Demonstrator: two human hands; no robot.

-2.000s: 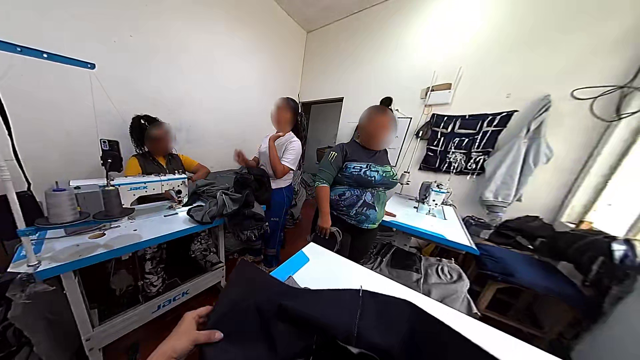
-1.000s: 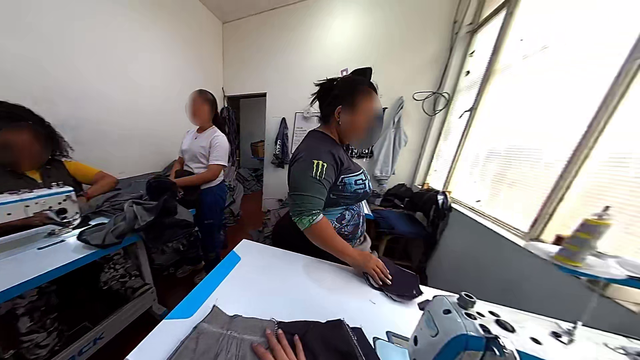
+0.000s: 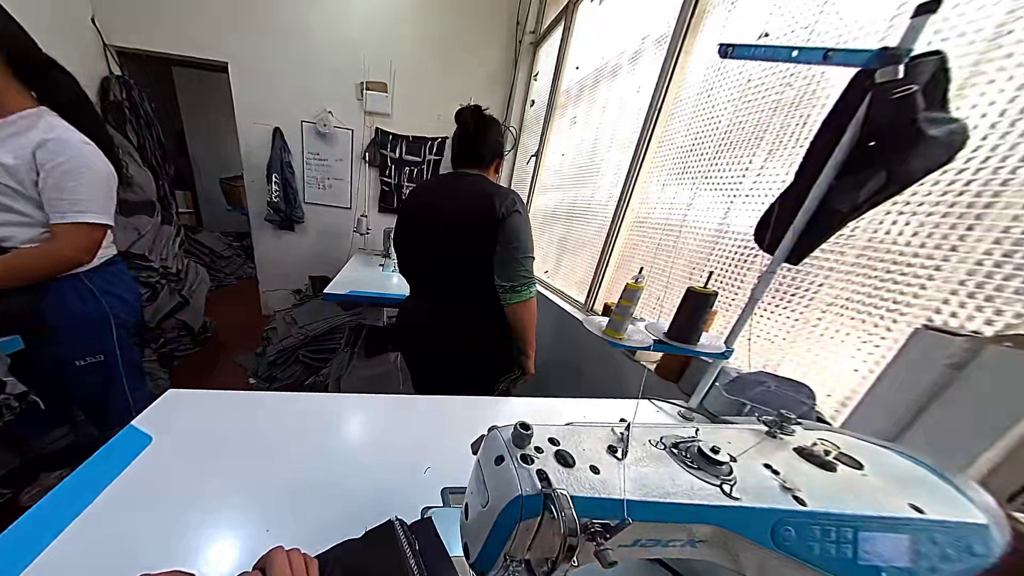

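At the bottom edge, left of the dark fabric piece (image 3: 380, 550), the curled fingers of my left hand (image 3: 282, 562) touch or lie against the cloth; the palm is cut off. A further sliver of skin shows to their left, and which hand it belongs to is unclear. My right hand cannot be made out. Light overlock-like stitching runs along an edge of the fabric, whose right end lies beside the head of a white and blue Jack sewing machine (image 3: 512, 496). The machine's needle area is out of frame.
The white table (image 3: 320, 448) has a blue edge at left. Thread cones (image 3: 692, 316) stand on a rack behind the machine, with dark cloth (image 3: 864, 152) hung on its pole. One person (image 3: 464, 280) stands beyond the table, another (image 3: 56, 240) at left. Fabric piles (image 3: 304, 336) lie behind.
The view has swung right. The person who leaned over the table with a hand on dark cloth now stands beyond it, back turned. The grey cloth by my hand is out of sight.
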